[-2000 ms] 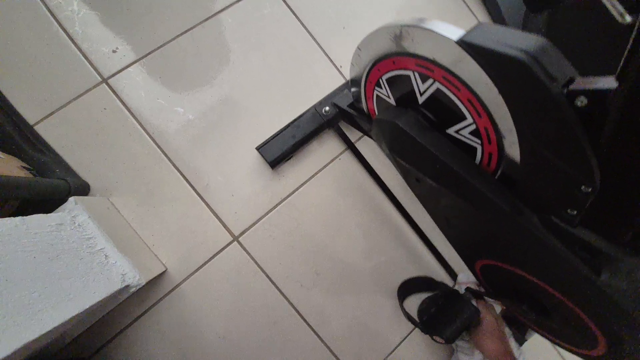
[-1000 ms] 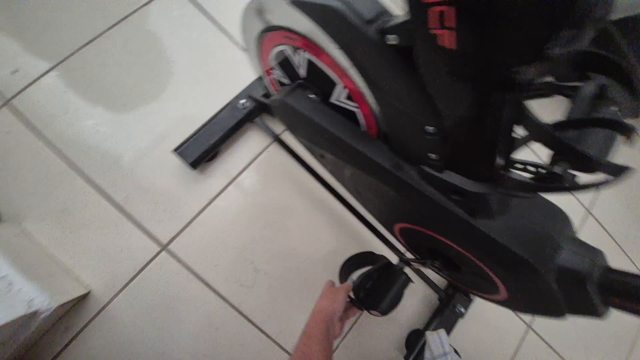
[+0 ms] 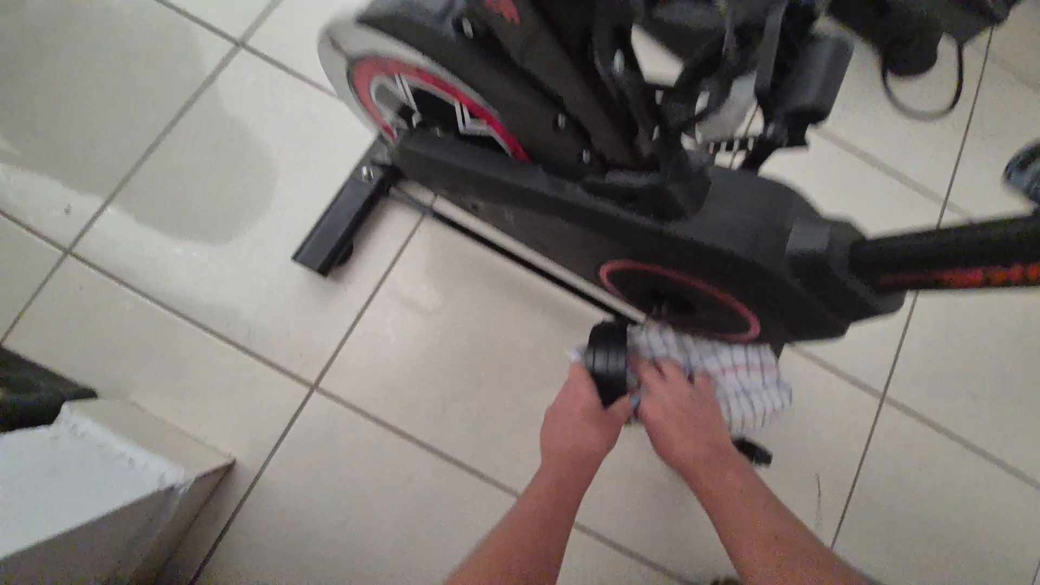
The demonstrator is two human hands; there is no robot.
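A black exercise bike (image 3: 520, 219) with a red-ringed flywheel (image 3: 431, 101) stands on the floor. At its near side is a black pedal (image 3: 608, 361), below the red-ringed crank cover (image 3: 682, 301). My left hand (image 3: 581, 414) grips the pedal's left and lower side. My right hand (image 3: 678, 406) is on the pedal's right side and presses a white checked cloth (image 3: 743, 378), which spreads to the right beneath the crank cover. The fingertips of both hands nearly meet at the pedal and are partly hidden.
The bike's front foot (image 3: 333, 223) rests on pale floor tiles (image 3: 203, 325). At lower left is a white ledge or block (image 3: 89, 479) with a rough edge, a dark item (image 3: 41, 390) behind it. The bike's rear tube (image 3: 951, 256) extends right.
Both hands are now at the pedal; one second ago only one hand was plainly seen there. The cloth, seen small at the lower edge before, is now spread by the pedal. The view has shifted.
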